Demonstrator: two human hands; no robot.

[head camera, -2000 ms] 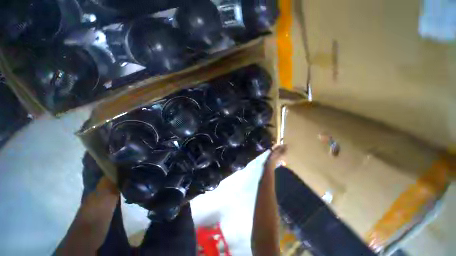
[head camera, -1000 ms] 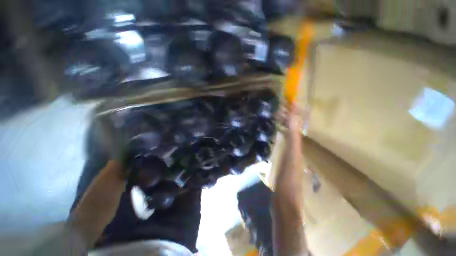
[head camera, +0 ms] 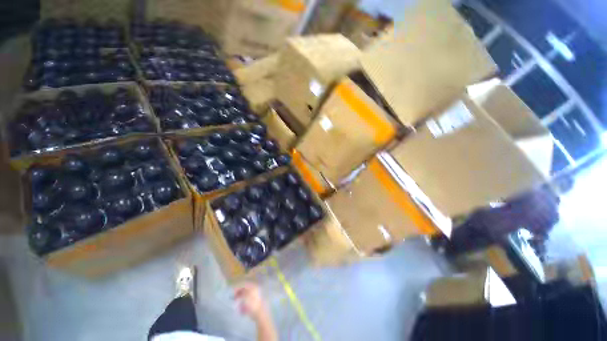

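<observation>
Several brown cartons (head camera: pixel 123 250) filled with black camera balls stand in two columns at the left. The nearest small filled carton (head camera: pixel 226 256) is at the centre, with rows of glossy black balls (head camera: pixel 269 206) in clear wrap. My right hand (head camera: pixel 248 300) is just below this carton, small and blurred. It looks empty, fingers loosely apart, and does not visibly touch the carton. My left hand is not in view.
Cartons with orange tape (head camera: pixel 366 110) are piled, some tilted, right of the filled ones. A large open carton (head camera: pixel 466 160) stands further right. Dark items and a small carton (head camera: pixel 456 291) are at lower right. A yellow line (head camera: pixel 293 300) crosses the grey floor.
The view has moved back and swung round, showing more cartons. Both hands were at the sides of a filled carton; now the right is off it and the left is out of view.
</observation>
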